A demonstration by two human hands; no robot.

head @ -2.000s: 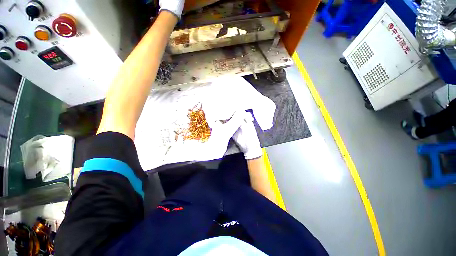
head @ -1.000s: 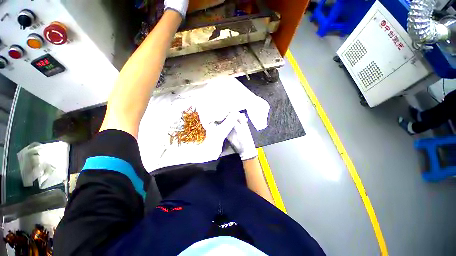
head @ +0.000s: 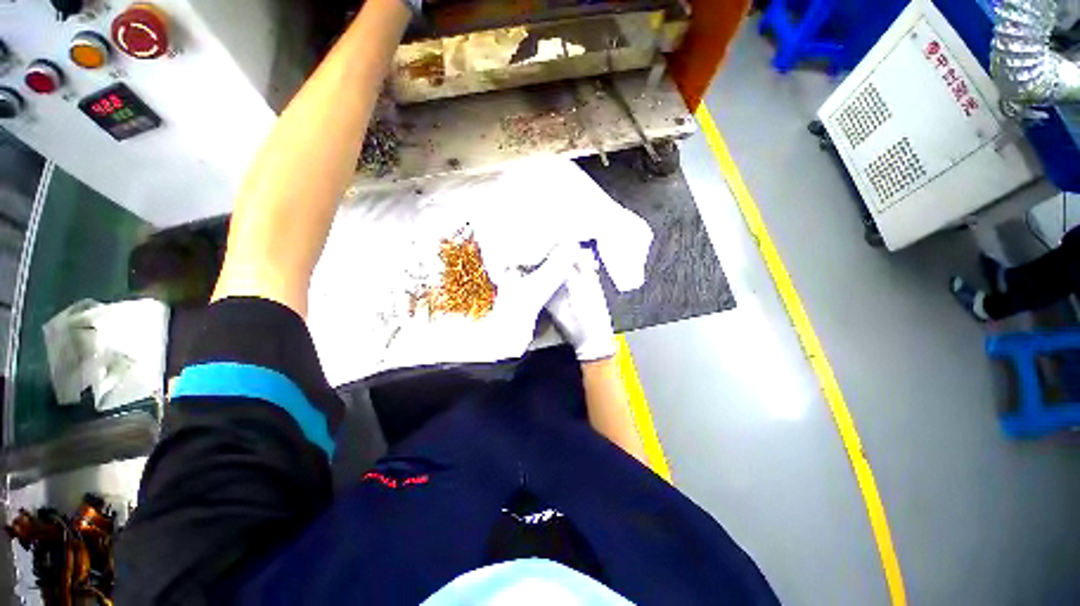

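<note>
A white cloth [head: 391, 284] lies in front of the machine opening [head: 521, 130], with a loose pile of short coppery pieces [head: 464, 282] on it. My right hand [head: 583, 314], in a white glove, rests at the cloth's right front part; its fingers merge with the white cloth, so its grip cannot be told. My left arm reaches up and forward across the cloth's left side to the machine. My left hand is cut off by the top edge; only a sliver at the wrist shows.
Control panel [head: 190, 107] with red emergency button at upper left. White wipes [head: 107, 352] on the green mat, left. Metal tray [head: 89, 440] with copper-wound coils [head: 65, 545] at lower left. White cabinet [head: 924, 124], blue stools and a person's leg [head: 1033, 284] at right.
My left hand has gone out past the top edge; its white glove showed there before. My right hand stays at the cloth. The camera view has shifted slightly.
</note>
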